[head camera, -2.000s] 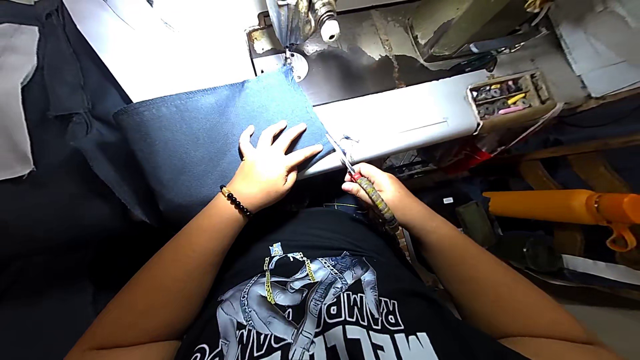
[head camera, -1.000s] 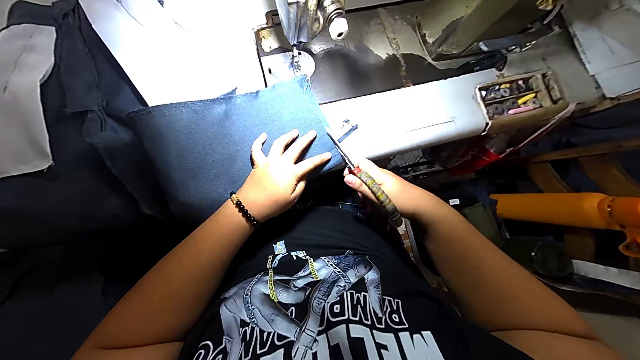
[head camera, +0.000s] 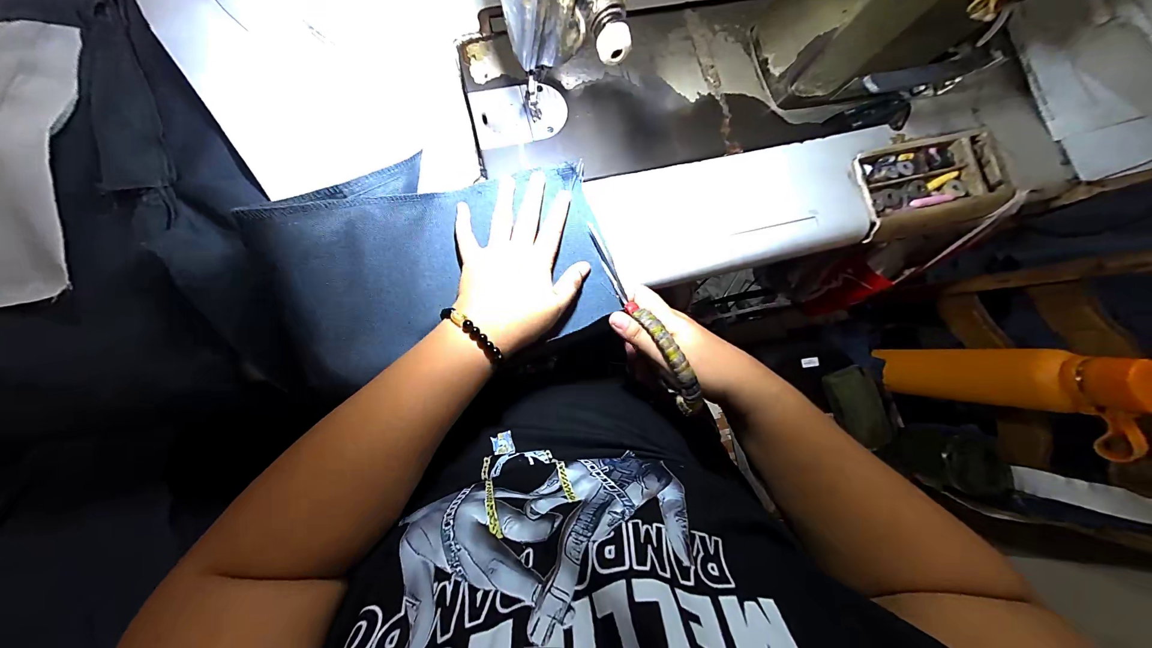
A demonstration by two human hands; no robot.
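My left hand (head camera: pixel 517 261) lies flat with spread fingers on a dark blue fabric piece (head camera: pixel 360 270) with an overlocked top edge. A pair of scissors (head camera: pixel 664 346) with cloth-wrapped handles is held in my right hand (head camera: pixel 693 346); its blades point up and left along the fabric's right edge. Whether the blades are apart cannot be told. Just above the fabric is the needle and presser foot (head camera: pixel 534 94) of a sewing machine, over a bright metal needle plate (head camera: pixel 504 117).
A wooden tray (head camera: pixel 936 184) of bobbins and small items sits at the right of the machine bed. Dark cloth (head camera: pixel 135 315) and a pale fabric piece (head camera: pixel 36 162) lie at the left. An orange tube-like object (head camera: pixel 990 378) is at the right.
The fabric has moved down, away from the needle, and a folded part now shows behind its top edge. My left hand has shifted toward the fabric's upper right corner. My right hand still holds the scissors.
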